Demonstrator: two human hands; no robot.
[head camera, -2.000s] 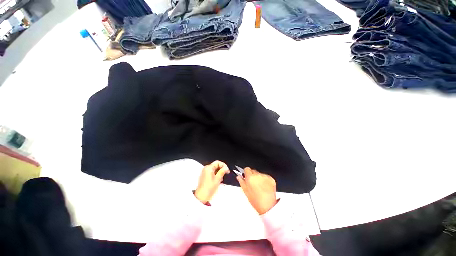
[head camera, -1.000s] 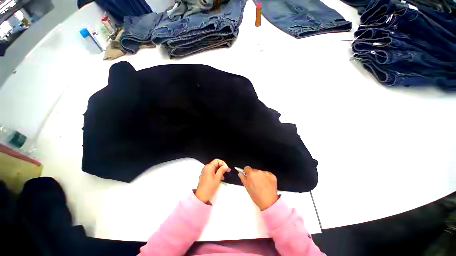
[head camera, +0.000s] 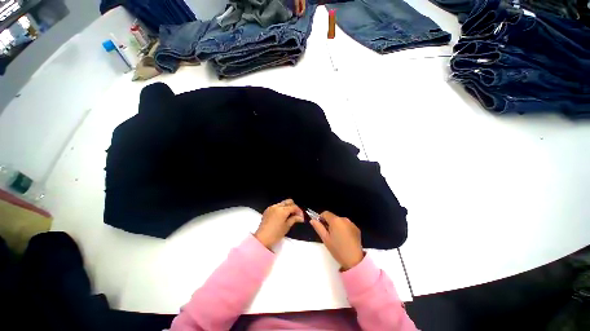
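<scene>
A black garment (head camera: 220, 149) lies spread flat in the middle of the white table. My left hand (head camera: 281, 221) is at its near edge, with thumb and fingertips pinched together; what is between them is too small to tell. My right hand (head camera: 340, 238) is just to the right, over the same edge, closed around small thread snips (head camera: 313, 214). Their silvery blades point up and left towards my left fingertips. The handles are hidden in my palm.
White table (head camera: 479, 200). Folded jeans (head camera: 259, 48) and an orange strip (head camera: 332, 24) lie at the far side, a dark jeans pile (head camera: 517, 64) at far right. A blue-capped bottle (head camera: 116, 54) is far left, a clear bottle (head camera: 21, 182) left, black cloth (head camera: 55, 271) lower left.
My left hand has moved slightly up and right, closer to the snips. The snips' blades have shifted slightly up and right. A hand now shows beyond the folded jeans.
</scene>
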